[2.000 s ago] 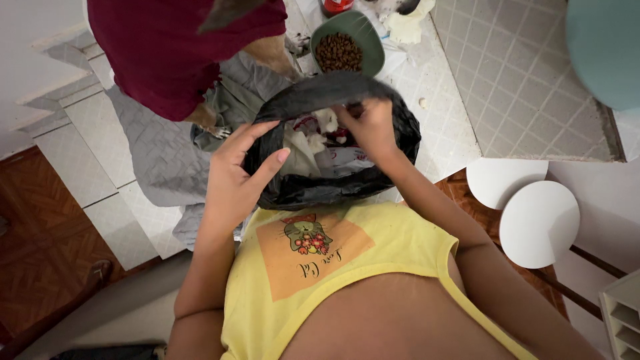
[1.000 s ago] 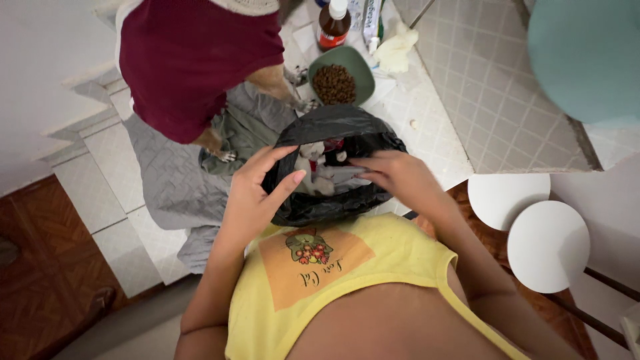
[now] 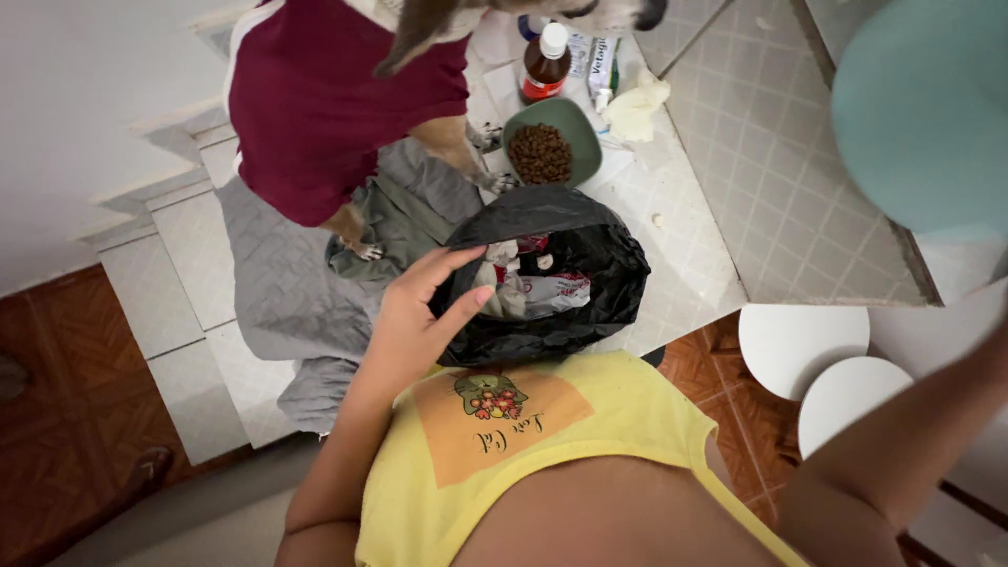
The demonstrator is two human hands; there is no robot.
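A black plastic bag [image 3: 622, 276], its mouth wide, rests against my yellow top. Crumpled wrappers [image 3: 551, 291] and pale waste lie inside it. My left hand [image 3: 429, 303] grips the bag's left rim, fingertips and thumb over the edge. The right forearm reaches out to the right, and its hand is outside the frame. Just beyond the bag is a green bowl [image 3: 587, 146] of brown kibble [image 3: 540, 153]. A dog in a maroon garment [image 3: 339, 102] stands at the upper left, its front paws near the bowl.
Behind the bowl are a brown bottle [image 3: 546, 67] with a white cap, a tube [image 3: 603, 67] and a crumpled pale cloth or tissue [image 3: 636, 106]. Grey fabric [image 3: 276, 276] covers tiled steps [image 3: 161, 315]. Two white round seats [image 3: 854, 394] stand at the right, below a teal rounded object [image 3: 921, 118].
My right hand has left the bag and gone out of view to the right. The left hand has stayed at the bag's left rim. The dog's head has come into view at the top.
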